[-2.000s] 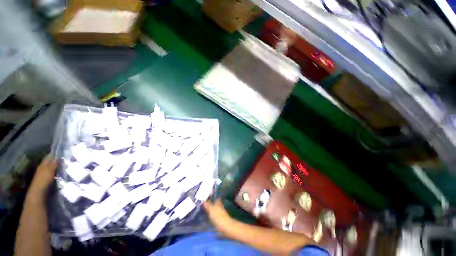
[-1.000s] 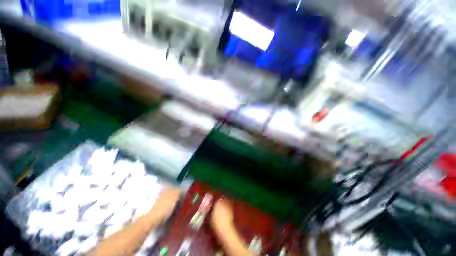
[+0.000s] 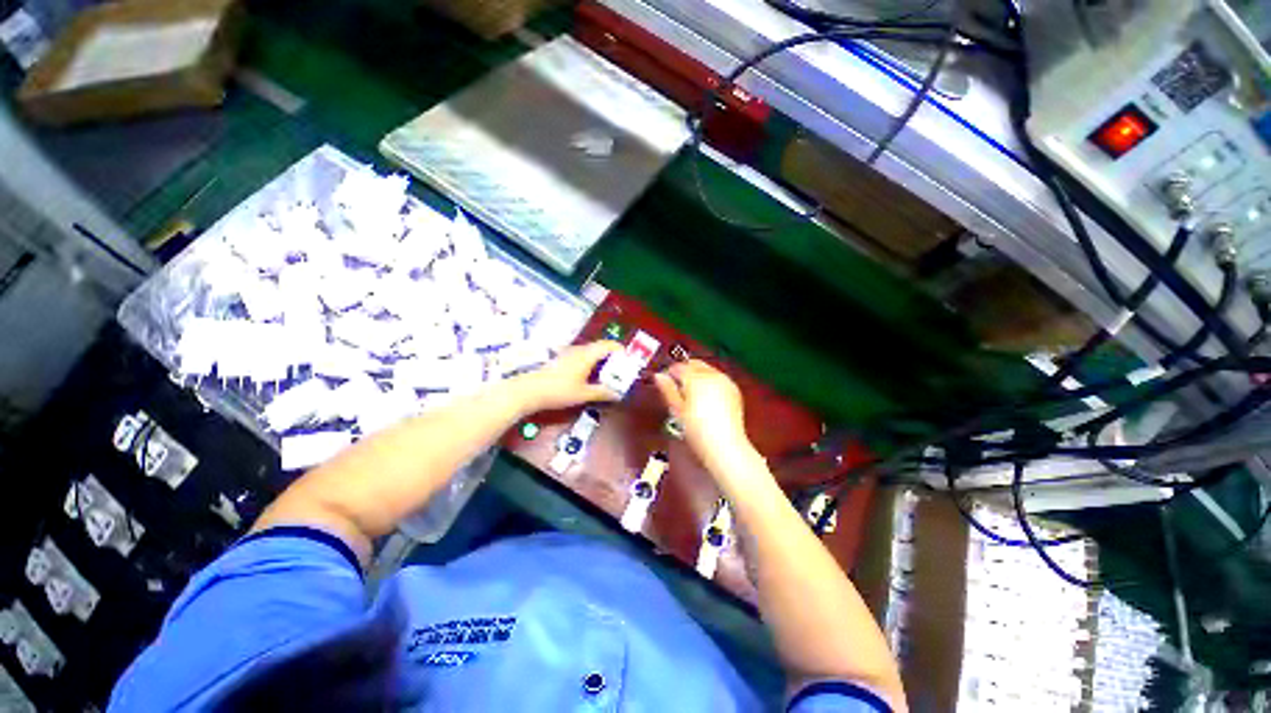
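The red-brown test fixture (image 3: 683, 495) lies in front of me, with pale toggle clamps (image 3: 644, 492) along its near side and green lights. My left hand (image 3: 574, 376) holds a white power adapter (image 3: 623, 366) over the fixture's upper left part. My right hand (image 3: 697, 397) is just right of it, fingers bent together over the fixture; whether they hold something small is too unclear to tell. The clear tray (image 3: 156, 309) lies left of the fixture, heaped with loose white adapters (image 3: 363, 300).
A grey metal plate (image 3: 537, 146) lies behind the tray. A carton with white rows (image 3: 1025, 613) stands right. Black cables hang from the cream tester (image 3: 1164, 112) on the shelf. A black tray (image 3: 167, 557) is at left, another carton (image 3: 133, 63) far left.
Both hands were on the clear tray; it now lies left of the fixture. My left hand has moved from the tray's edge onto the fixture and taken hold of an adapter. The view has steadied.
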